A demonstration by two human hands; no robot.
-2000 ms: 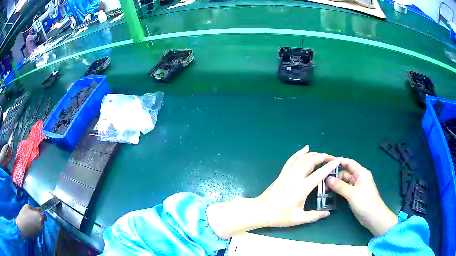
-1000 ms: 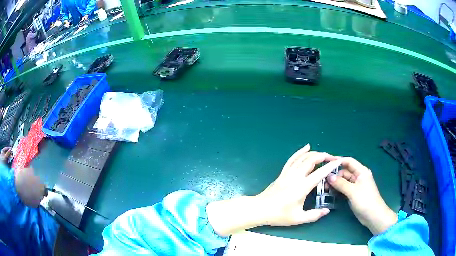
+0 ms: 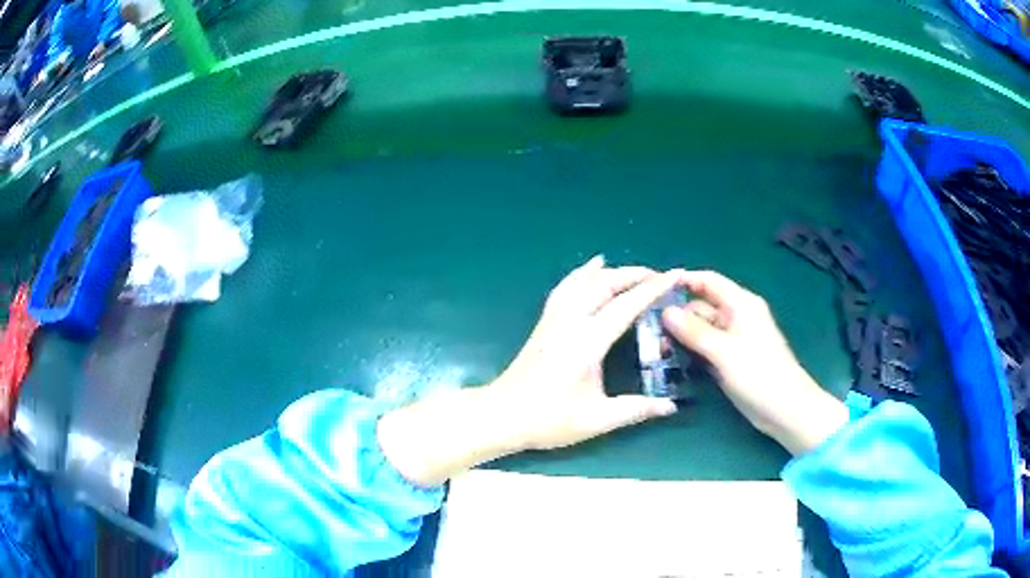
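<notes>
A small dark cover plate [image 3: 652, 350] with a shiny, light-reflecting face lies between my two hands above the green bench. My left hand [image 3: 576, 361] holds it, thumb at its near end and fingers at its far end. My right hand [image 3: 729, 344] has its thumb on the plate's upper right part and its fingers curled at the far end. The fingers partly hide the plate. Whether a small adhesive piece is between the fingertips cannot be told. A white sheet [image 3: 621, 531] lies nearest my body, between my sleeves.
Loose black plates [image 3: 896, 353] lie right of my hands, beside a large blue bin [image 3: 943, 260] of black parts. Black housings [image 3: 585, 88] stand across the far side. A small blue bin [image 3: 113, 243], plastic bag [image 3: 186, 243] and dark strip sheet [image 3: 119, 395] are left.
The camera view has tilted down and turned right, so the whole scene sits higher and further left. More of the white sheet and right bin shows. My hands keep nearly the same hold.
</notes>
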